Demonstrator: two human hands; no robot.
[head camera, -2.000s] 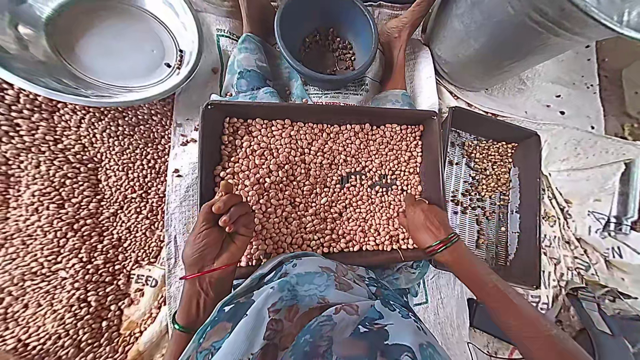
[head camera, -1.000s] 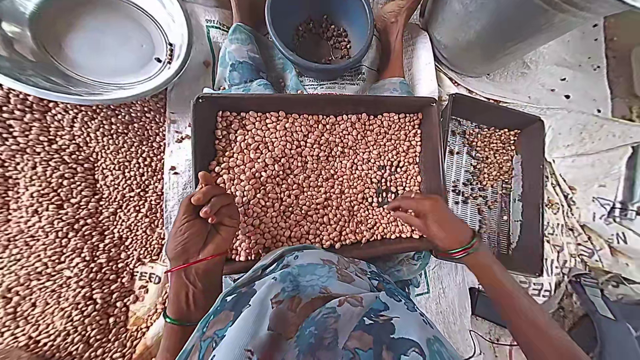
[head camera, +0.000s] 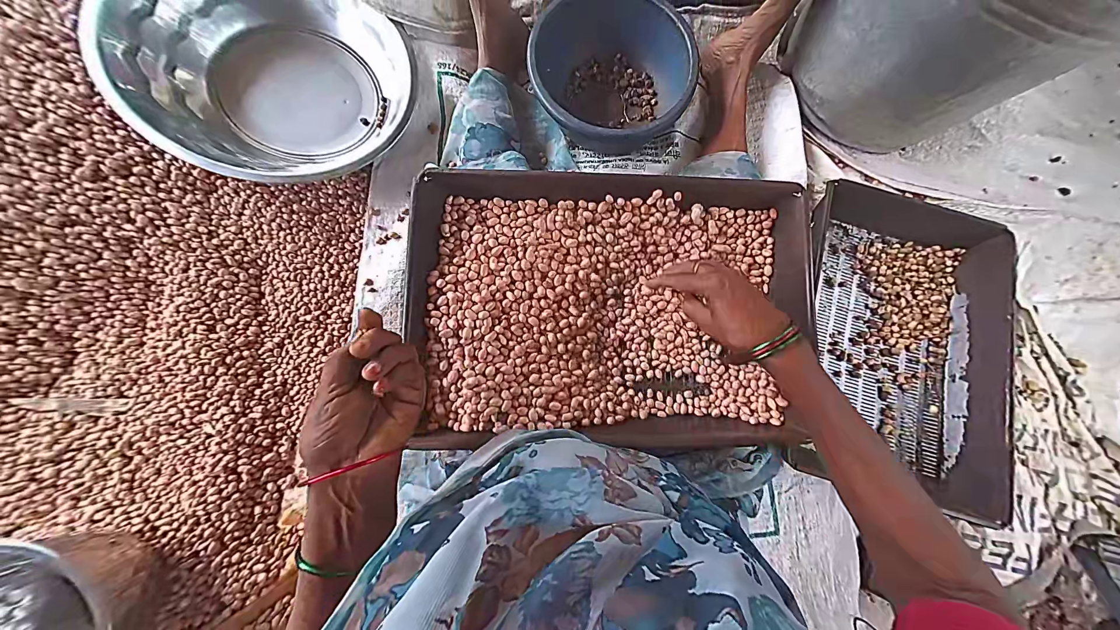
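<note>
A dark rectangular tray lies across my lap, filled with a layer of pinkish-brown nuts or beans. My right hand is over the right half of the layer, fingers extended and touching or just above it; whether it holds any is not clear. A dark gap shows in the layer below that hand. My left hand rests by the tray's left edge, palm up with its fingers curled; its fingertips are pressed together and anything between them is hidden.
Right of the tray stands a second dark tray with a slotted bottom, holding yellowish pieces. A blue bowl with dark bits sits between my feet. A steel basin rests on a large nut heap at left. A metal drum stands upper right.
My right hand has moved from the tray's right side farther in and away from me over the layer. The left hand stays by the left edge. A blurred metal vessel now shows at lower left.
</note>
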